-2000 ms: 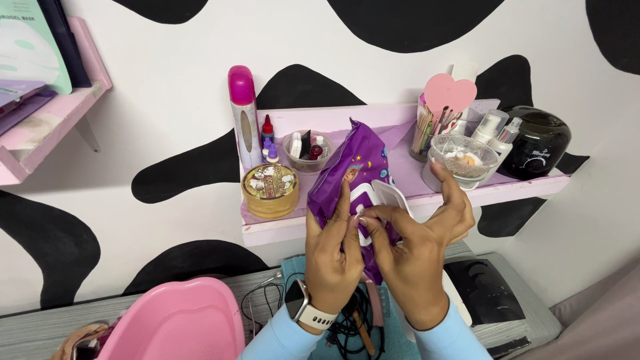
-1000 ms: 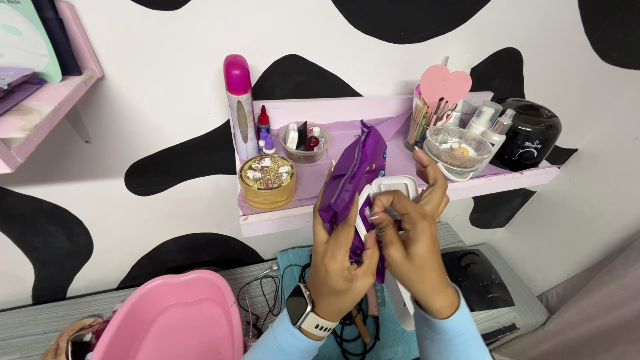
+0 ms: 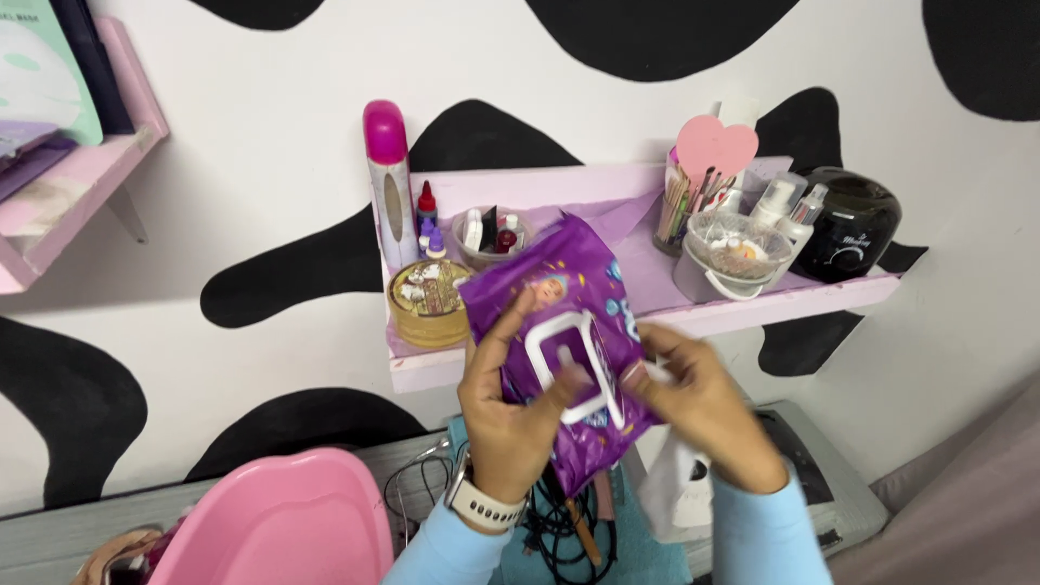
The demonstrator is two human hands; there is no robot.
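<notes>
A purple soft pack of wet wipes (image 3: 589,272) is tilted in front of the shelf, its white flip lid standing up from the frame around the opening. My left hand (image 3: 512,406) grips the pack from the left, thumb over the opening. At the pack's right edge is my right hand (image 3: 699,394), blurred, its thumb and fingers closed on something small and white, perhaps a wipe. Close behind the pack are a round gold-coloured tub (image 3: 431,317) and a clear bowl of small bottles (image 3: 520,244).
The pink shelf (image 3: 780,313) also bears a spray can (image 3: 390,195), a cup of sticks and brushes (image 3: 674,211), a glittery bowl (image 3: 735,252), pump bottles and a black wax warmer (image 3: 849,227). Below are a pink basin (image 3: 301,520), black cables (image 3: 561,528) and a teal towel (image 3: 642,561).
The pack has turned so its front faces the camera. My right hand has moved from the opening to the pack's right edge.
</notes>
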